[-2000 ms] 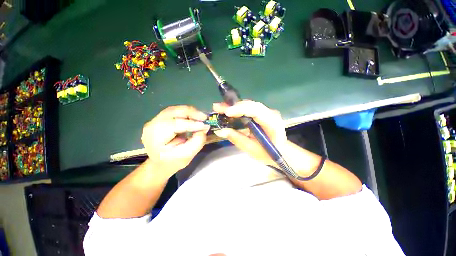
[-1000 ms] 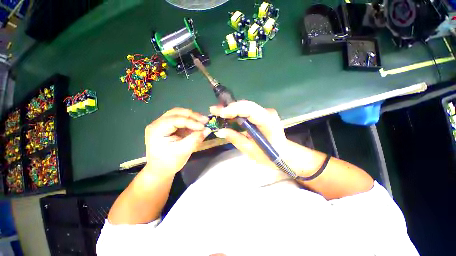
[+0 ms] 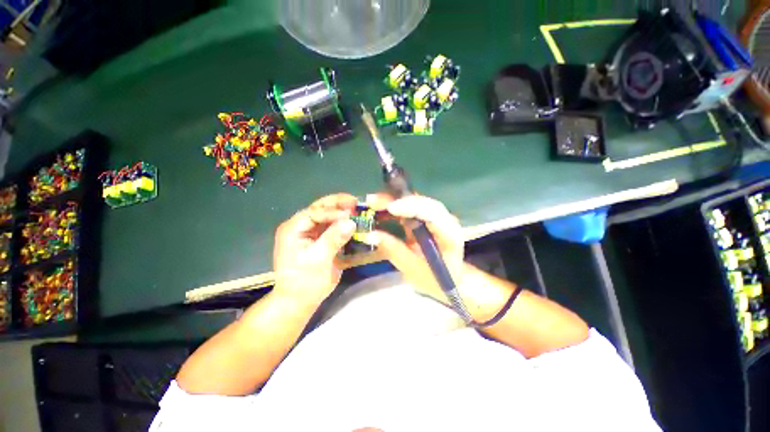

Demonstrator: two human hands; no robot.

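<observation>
A small green circuit board [image 3: 365, 223] is held between the fingertips of both hands near the bench's front edge. My left hand [image 3: 317, 245] grips its left side. My right hand [image 3: 422, 236] grips its right side and also holds the soldering iron [image 3: 429, 251]. The iron's silver tip points up and away, towards the solder reel [image 3: 309, 108], and does not touch the board. Fingers hide part of the board. A thin solder strand hangs from the reel. A loose pile of connector leads [image 3: 241, 148] lies left of the reel.
Yellow-topped boards [image 3: 422, 97] lie right of the reel. Finished boards [image 3: 130, 186] stand near the lead tray [image 3: 80, 232] at left. Black open boxes [image 3: 579, 137] and a black fan unit [image 3: 648, 74] are at right. The clear hood [image 3: 355, 25] hangs above; a board tray [image 3: 745, 278] is lower right.
The board has been turned between the fingers and shows more of its face. The iron's tip has swung slightly right, away from the reel. The view has shifted, showing more of the hood and right tray.
</observation>
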